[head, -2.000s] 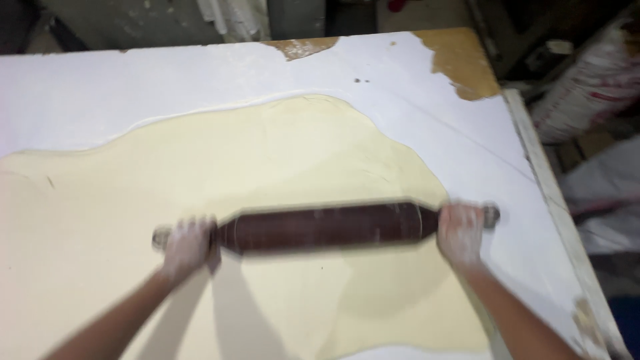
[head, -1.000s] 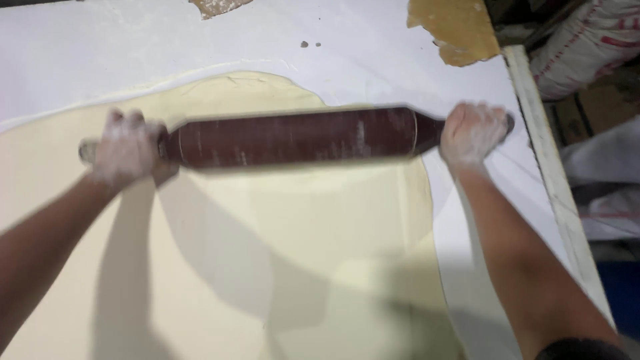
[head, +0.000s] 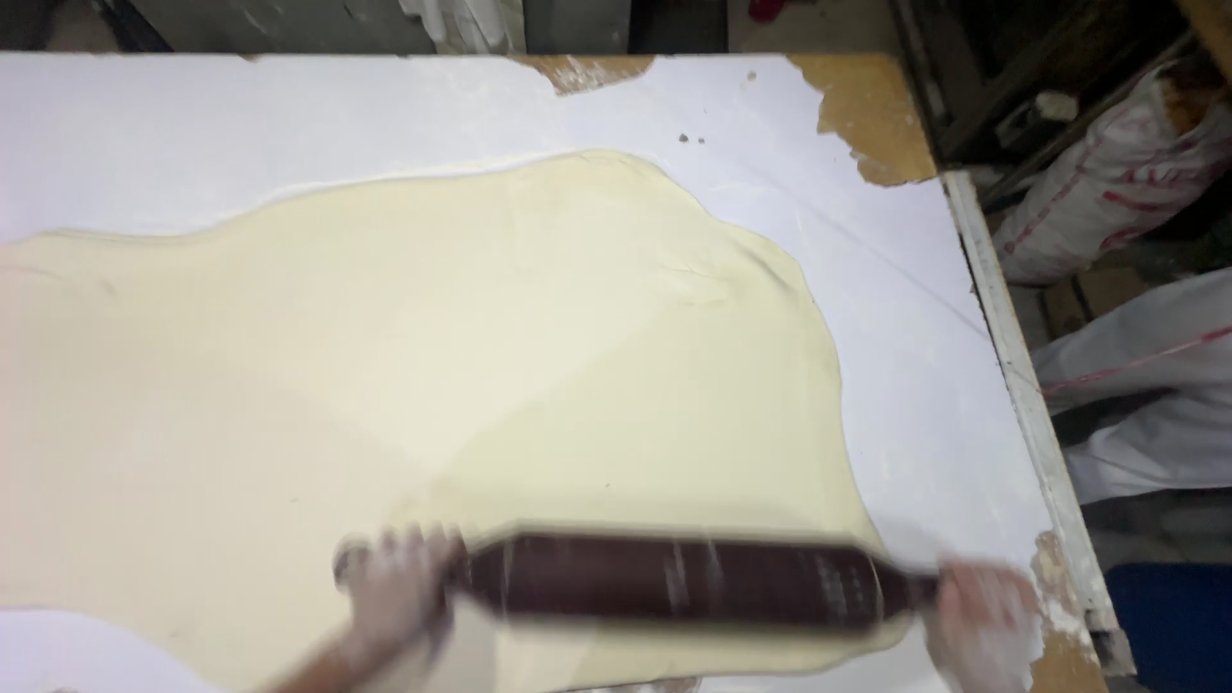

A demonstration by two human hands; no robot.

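Note:
A wide, thin sheet of pale dough (head: 539, 366) lies over the white tabletop. Across its near right part rests a dark brown rolling pin (head: 683, 580), blurred by motion. My left hand (head: 399, 587) is closed round the pin's left handle, above the dough. On the right handle is my right hand (head: 982, 616), floury and blurred, just past the dough's right edge. A slight wrinkle shows near the sheet's upper right edge.
The white tabletop (head: 905, 385) has chipped corners baring brown wood (head: 871, 115). A pale strip (head: 1020, 404) edges its right side. Beyond stand a white sack with red marks (head: 1107, 183) and white sacking (head: 1145, 385); a blue object (head: 1174, 626) is at lower right.
Both hands, still on the rolling pin, have come from the dough's far part back to its near part. Two seconds ago the pin was around the middle right of the sheet.

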